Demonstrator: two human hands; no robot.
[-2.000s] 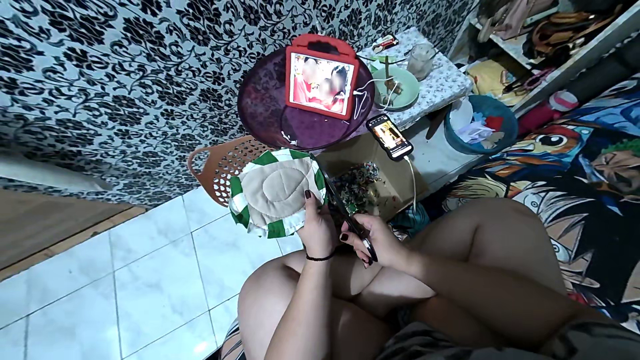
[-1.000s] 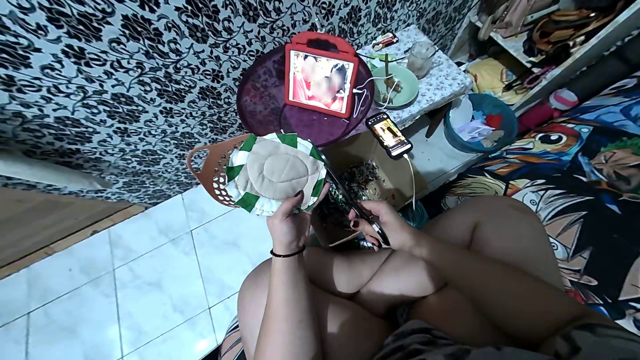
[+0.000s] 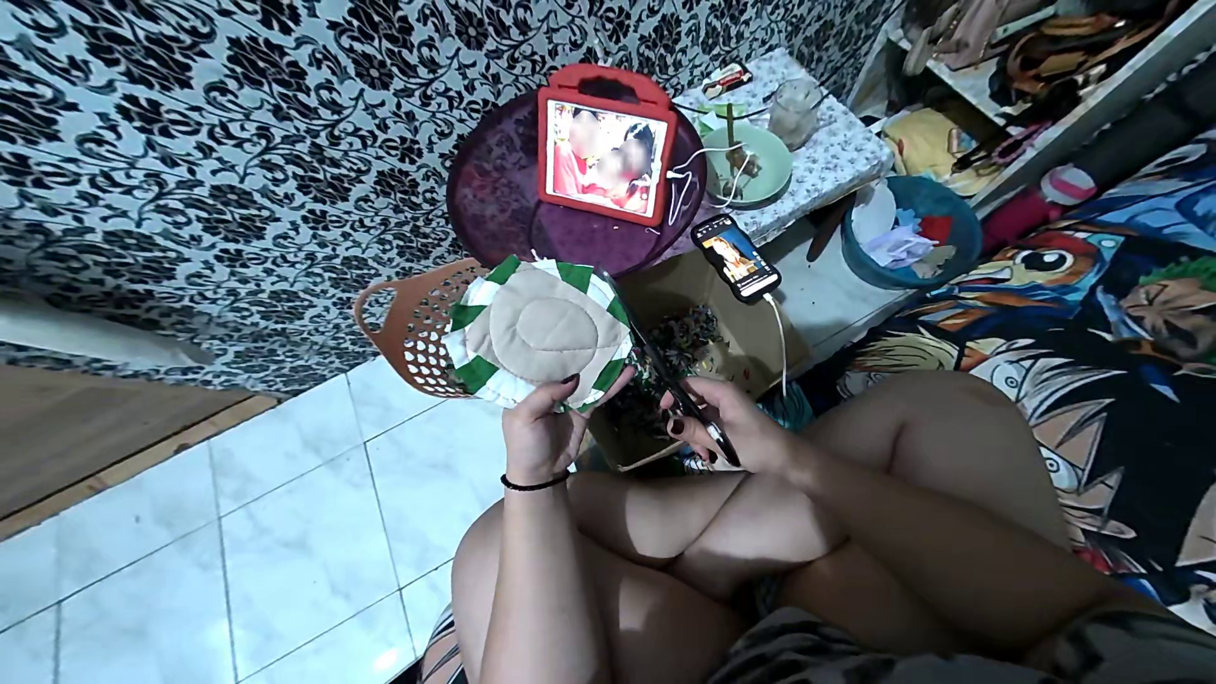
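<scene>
My left hand grips the lower edge of a round, stitched fabric piece, beige in the middle with a green and white border. My right hand holds dark-handled scissors, their blades pointing up and left along the right edge of the fabric. Whether the blades touch the cloth is hard to tell. Below and behind the scissors stands a cardboard box with many small multicoloured scraps in it.
An orange perforated basket stands behind the fabric. Beyond are a purple round tray, a red-cased tablet, a green plate, a glass jar and a phone with a cable. A teal bucket sits right.
The fabric piece has been turned in my left hand, and that hand has shifted a little left from its place two seconds ago. The scissors remain in my right hand.
</scene>
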